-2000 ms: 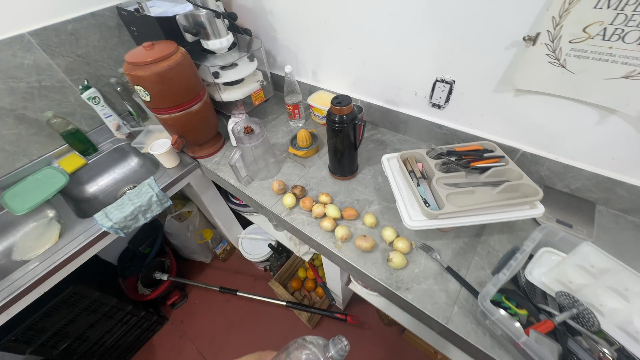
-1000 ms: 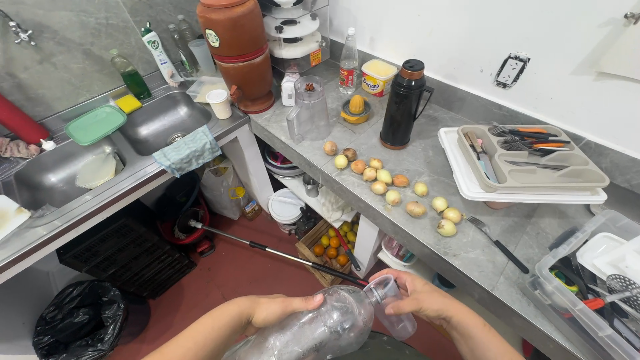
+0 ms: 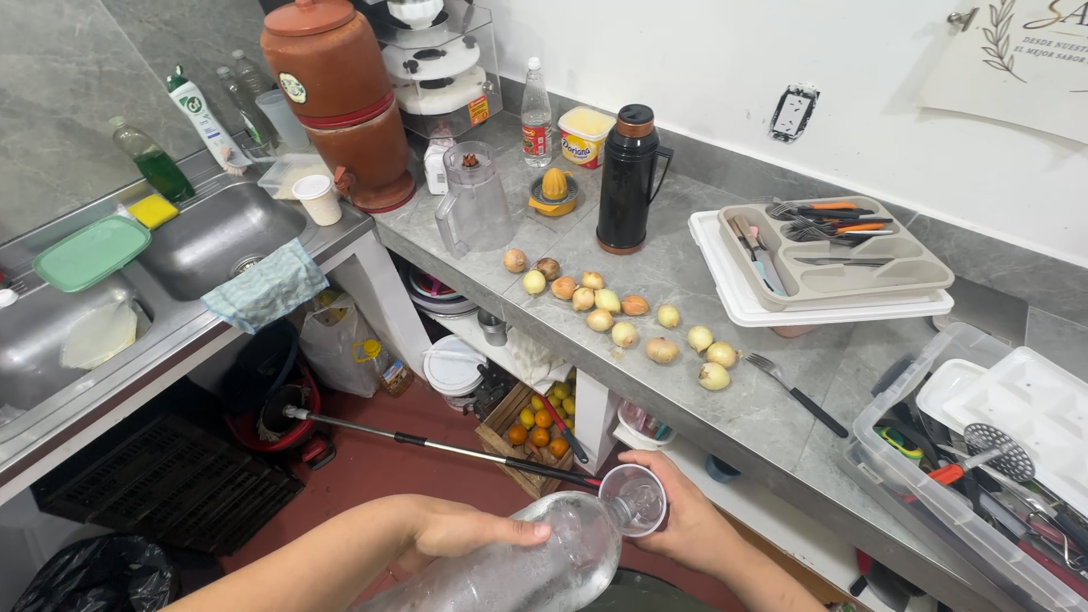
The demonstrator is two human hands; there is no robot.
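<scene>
My left hand (image 3: 459, 531) grips a large clear plastic bottle (image 3: 561, 552), which lies tilted with its neck toward the right. The bottle's mouth sits inside the rim of a clear plastic cup (image 3: 633, 501), held by my right hand (image 3: 680, 514) from its right side. Whether liquid is flowing cannot be told. Both hands are over the floor, in front of the counter edge. Beyond them, several small onions (image 3: 661, 349) lie scattered on the grey counter (image 3: 544, 327), with a fork (image 3: 799, 397) to their right.
A black thermos (image 3: 627, 183), citrus juicer (image 3: 553, 192) and clear blender jug (image 3: 476, 204) stand behind the onions. At right are a cutlery tray (image 3: 850, 285) and plastic utensil bin (image 3: 926, 518). A clay water filter (image 3: 336, 102) stands beside the sink (image 3: 221, 229). A mop handle (image 3: 442, 446) crosses below.
Two seconds ago only the bottle's top and a bit of a hand showed at the bottom edge. Both hands came into view, with the cup at the bottle's mouth one second ago, as now.
</scene>
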